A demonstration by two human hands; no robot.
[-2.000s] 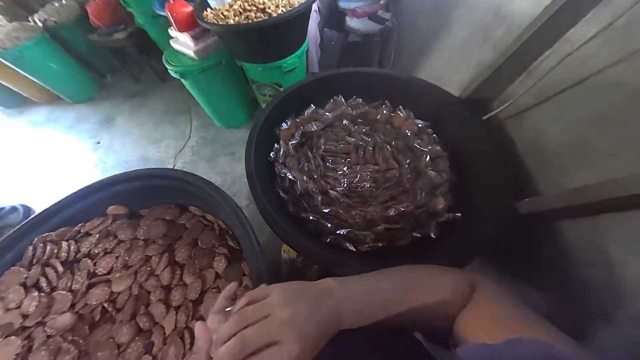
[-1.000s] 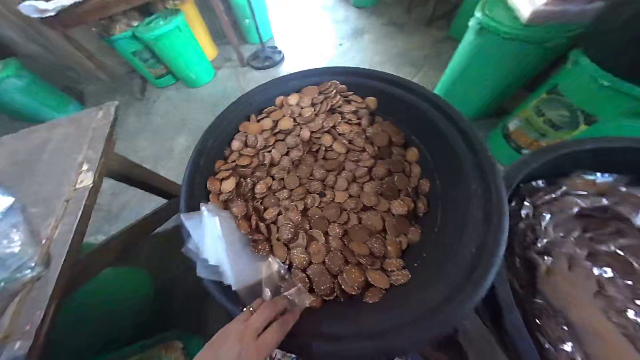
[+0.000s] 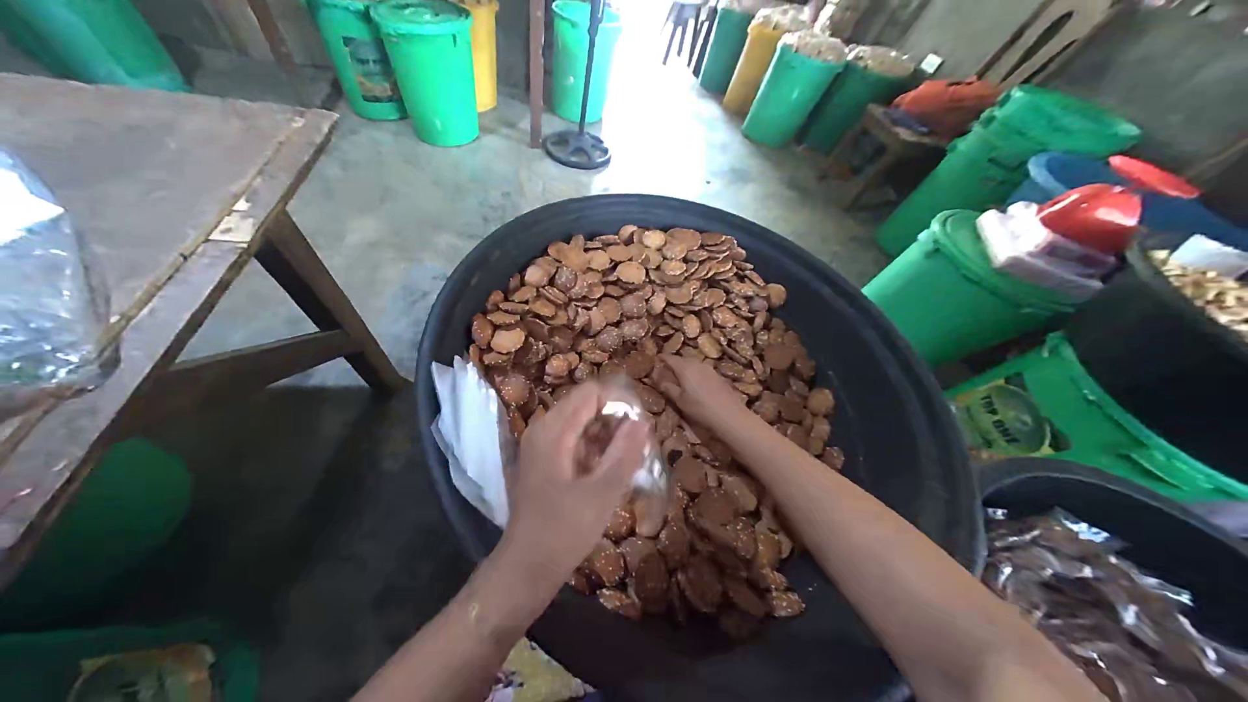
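A large black tub (image 3: 877,380) holds a heap of round brown biscuits (image 3: 624,302) with pale specks. Over the heap, my left hand (image 3: 575,458) grips a small clear plastic bag (image 3: 643,458), blurred, with brown pieces seen in or behind it. My right hand (image 3: 697,385) reaches down among the biscuits just right of the bag; its fingertips are partly hidden, so what it grips cannot be told. A stack of clear plastic bags (image 3: 470,439) leans on the tub's left inner wall, beside my left hand.
At the left stands a wooden table (image 3: 146,156) with a large plastic bag (image 3: 44,283) on it. A second black tub (image 3: 1102,478) at the lower right holds shiny filled packets (image 3: 1082,585). Green buckets (image 3: 960,292) stand at the right, and a black round stand base (image 3: 577,148) sits on the floor ahead.
My left hand has moved from the bag stack to above the biscuits, with a bag in it. My right hand now reaches into the heap. The view has shifted widely.
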